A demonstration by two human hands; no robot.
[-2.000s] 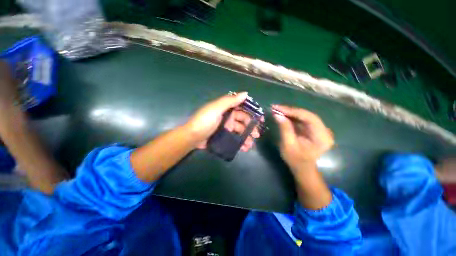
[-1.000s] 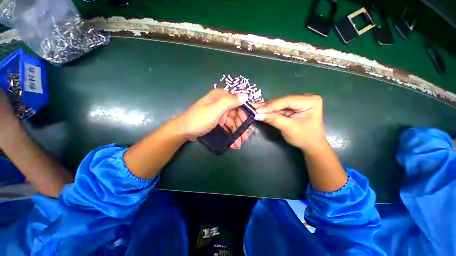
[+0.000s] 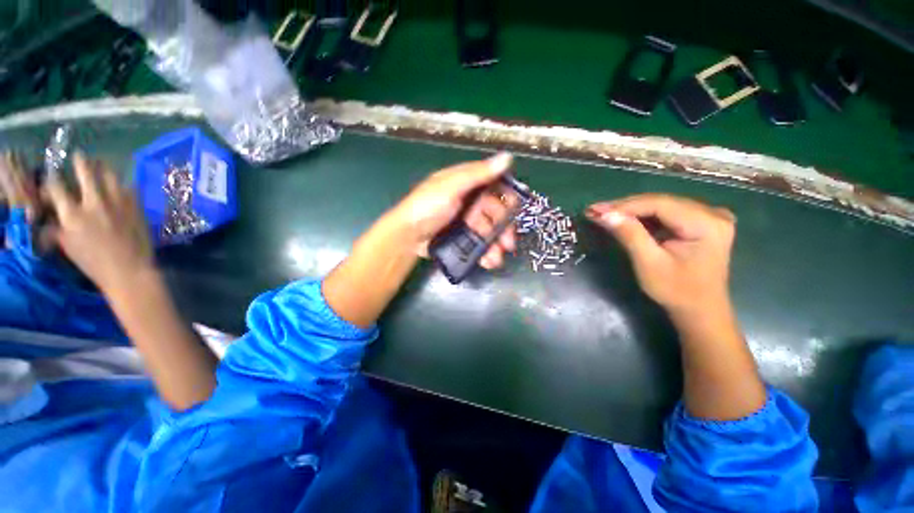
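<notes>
My left hand (image 3: 431, 205) holds a dark phone housing (image 3: 461, 254) tilted above the bench, its window end up and my fingers showing through the window. My left thumb lies at the top end. A loose pile of tiny silvery metal inserts (image 3: 549, 238) lies on the dark-green bench just right of the housing. My right hand (image 3: 683, 250) is right of the pile, apart from the housing, with thumb and forefinger tips close together. Whether a tiny insert is between them is too small to tell.
A blue parts bin (image 3: 225, 182) with inserts stands left, beside a neighbour's blurred hands (image 3: 95, 225). A clear poly bag (image 3: 263, 110) lies across the chipped edge rail (image 3: 451, 135). Several housings (image 3: 641, 76) lie beyond it. A blue sleeve (image 3: 887, 401) is at far right.
My right hand has moved away from the housing to the right, leaving more of the insert pile visible. My left hand still holds the housing. The view has shifted, showing more to the left.
</notes>
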